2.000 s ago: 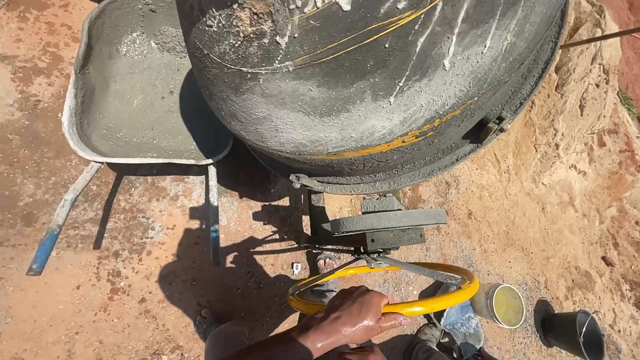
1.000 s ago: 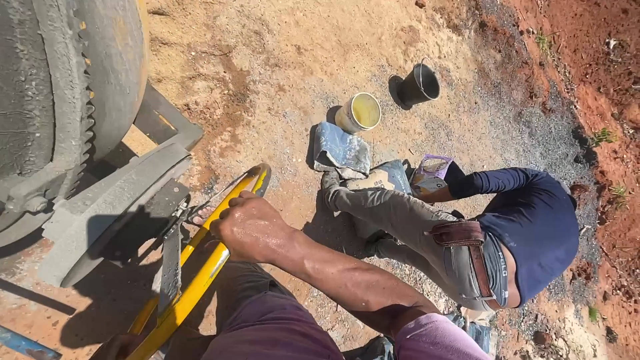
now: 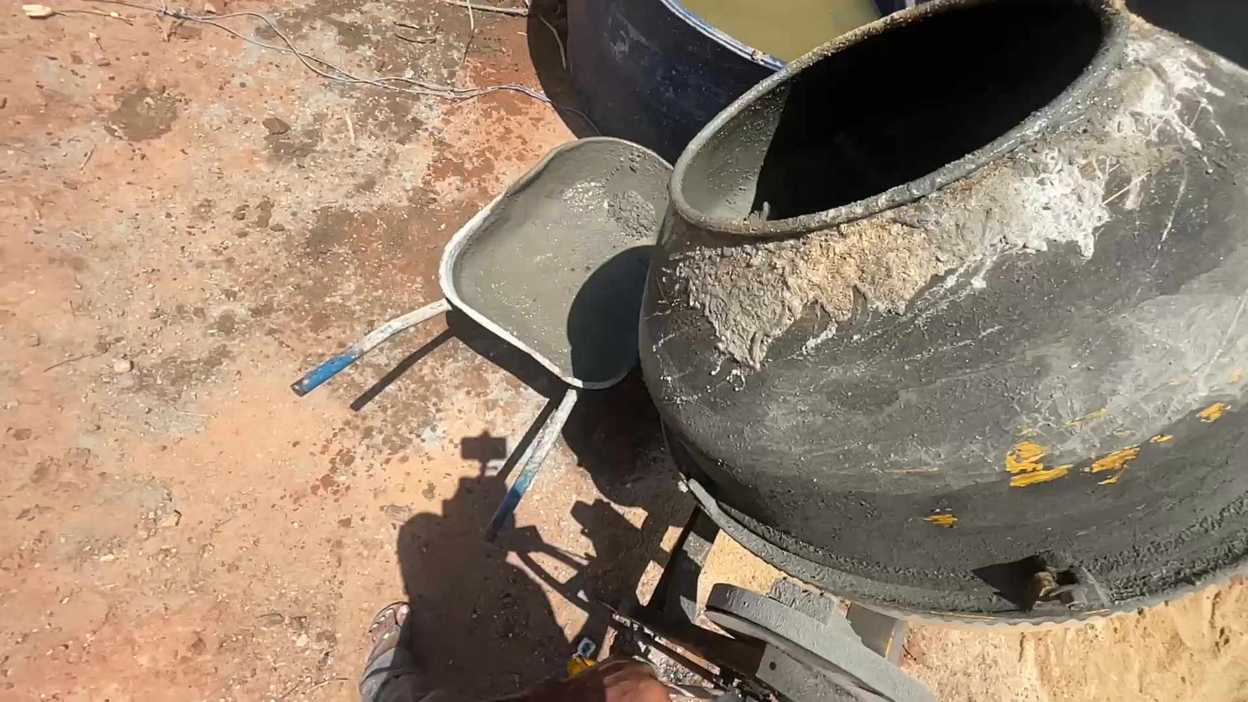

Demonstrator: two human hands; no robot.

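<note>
At the bottom edge, the back of my left hand [image 3: 632, 680] shows beside a small piece of the yellow wheel [image 3: 581, 665]; its fingers are cut off by the frame, so its grip is hidden. My right hand is out of view. Above and to the right stands a cement mixer drum [image 3: 877, 390], its dark mouth tilted up and its rim crusted with mortar. Touching or close to the drum's left side is a wheelbarrow [image 3: 450, 268] holding wet grey mix [image 3: 526, 244]. Its two handles with blue grips point down and left.
A large blue barrel [image 3: 624, 68] of yellowish liquid stands behind the wheelbarrow. Thin cables [image 3: 390, 86] lie on the reddish ground at the top left. A sandalled foot [image 3: 390, 634] is at the bottom. The mixer's grey-coated frame wheel [image 3: 809, 643] juts out at the lower right.
The view has swung from the yellow wheel and a bent-over co-worker by the buckets to the drum mouth and wheelbarrow. My right hand, on the wheel one second ago, is out of view.
</note>
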